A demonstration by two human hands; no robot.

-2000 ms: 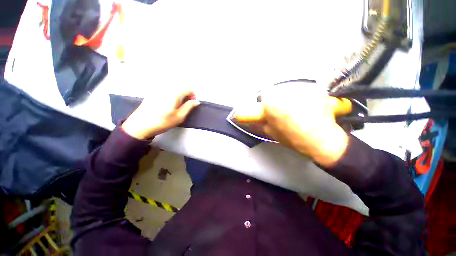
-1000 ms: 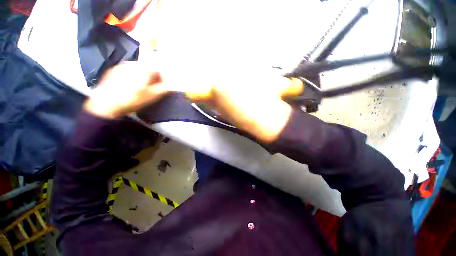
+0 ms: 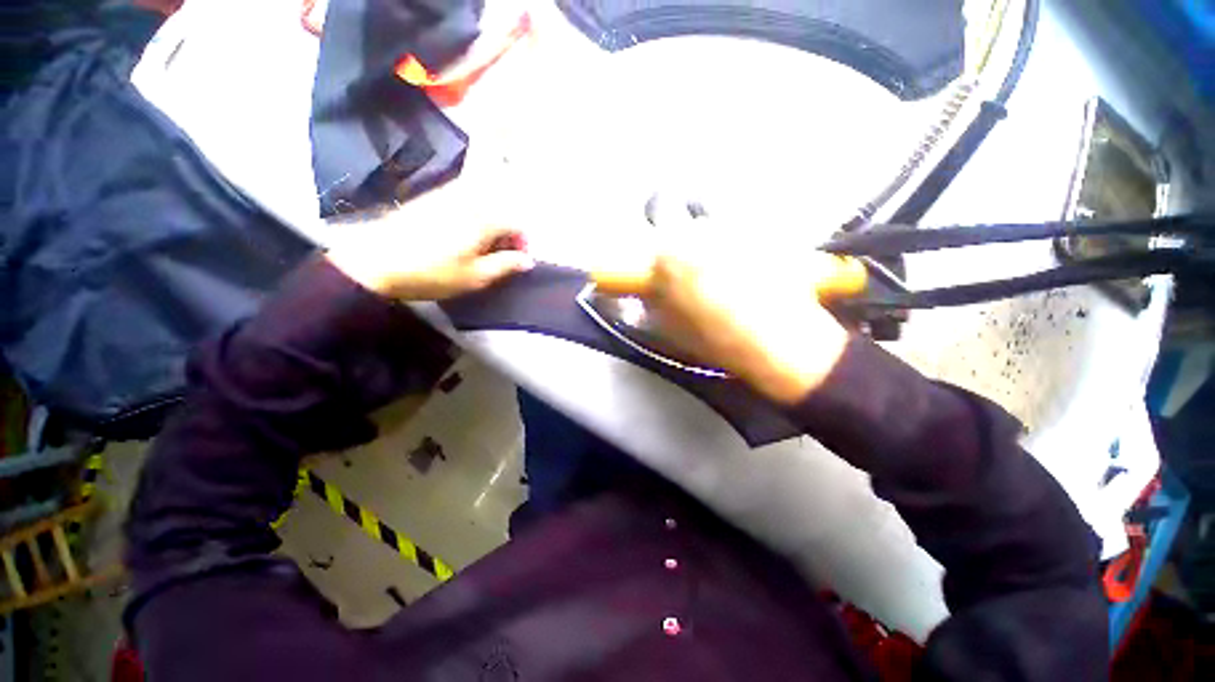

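Note:
A dark navy curved strip (image 3: 530, 301) lies along the near edge of the white pressing table, its angled right end showing beyond the iron. My left hand (image 3: 433, 263) is at the strip's left part, thumb and forefinger close together at its upper edge; the fingertips' exact hold is partly hidden. My right hand (image 3: 746, 313) is closed around the iron's yellow-orange handle (image 3: 622, 283). The iron's pointed metal sole (image 3: 640, 328) rests on the strip, tip towards my left hand. Its rear is partly covered by my right hand and overexposed.
Another navy curved piece (image 3: 800, 29) lies at the far side. Folded navy fabric (image 3: 380, 133) with a red-orange strip (image 3: 460, 83) lies at left. Black hoses (image 3: 1013, 240) run right from the iron, past a dark metal rest (image 3: 1117, 200). Large navy cloth (image 3: 120, 227) hangs at left.
The view has shifted, bringing the far navy piece into sight. Compared with two seconds ago, the iron sits further left along the strip and my left hand nearer its left end.

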